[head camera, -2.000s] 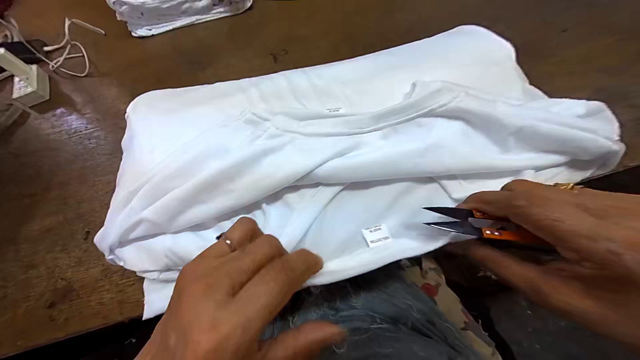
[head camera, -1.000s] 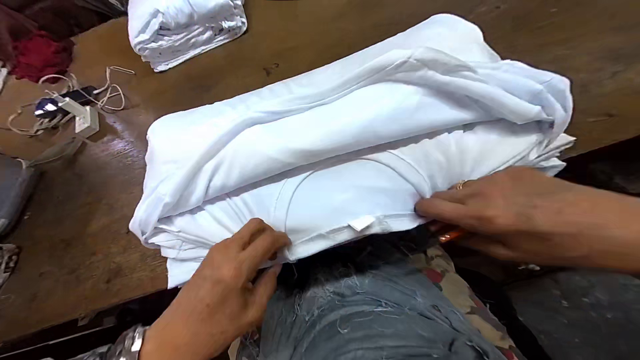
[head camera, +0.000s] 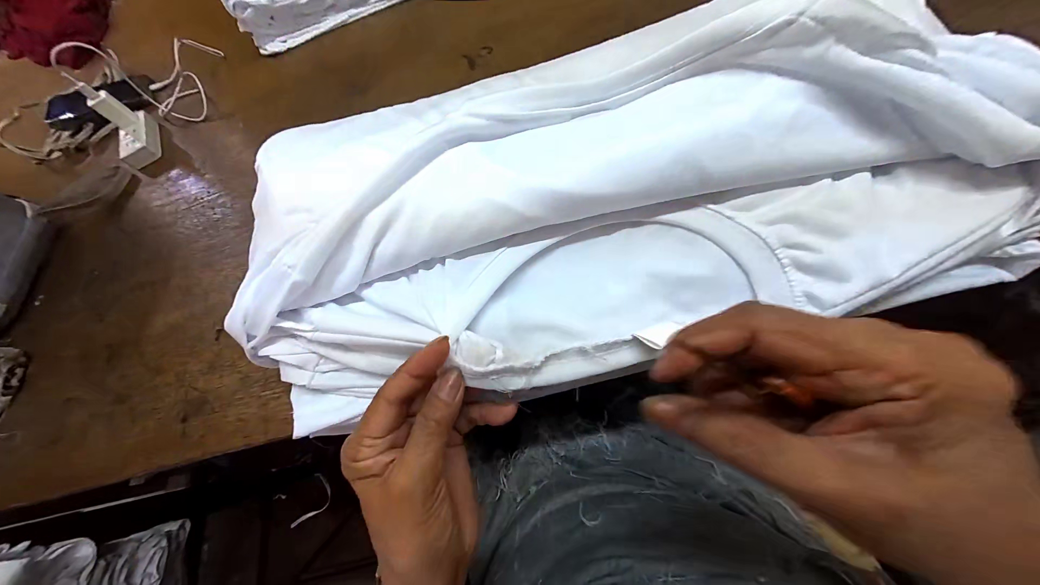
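A white T-shirt (head camera: 634, 268) lies on a stack of folded white garments (head camera: 325, 171) at the table's front edge, its round neckline facing me. My left hand (head camera: 431, 455) pinches the neckline seam between thumb and forefinger, at the left end of the collar. Close to the white neck label (head camera: 658, 335), my right hand (head camera: 821, 406) hovers with thumb and forefinger apart. Something orange (head camera: 784, 392), apparently the handle of the thread snips, is tucked in the right palm; the blades are hidden. Loose threads hang along the seam.
White cables and a white plug adapter (head camera: 140, 140) sit on the wooden table (head camera: 146, 325) at the left, near a red cloth (head camera: 53, 28). Another white folded stack (head camera: 309, 20) is at the top. Thread scraps cover the dark cloth on my lap (head camera: 634, 504).
The snips' blades, in sight two seconds ago, are now hidden in my right hand. That hand has come off the collar edge. The neckline has been turned toward me, showing its inner seam.
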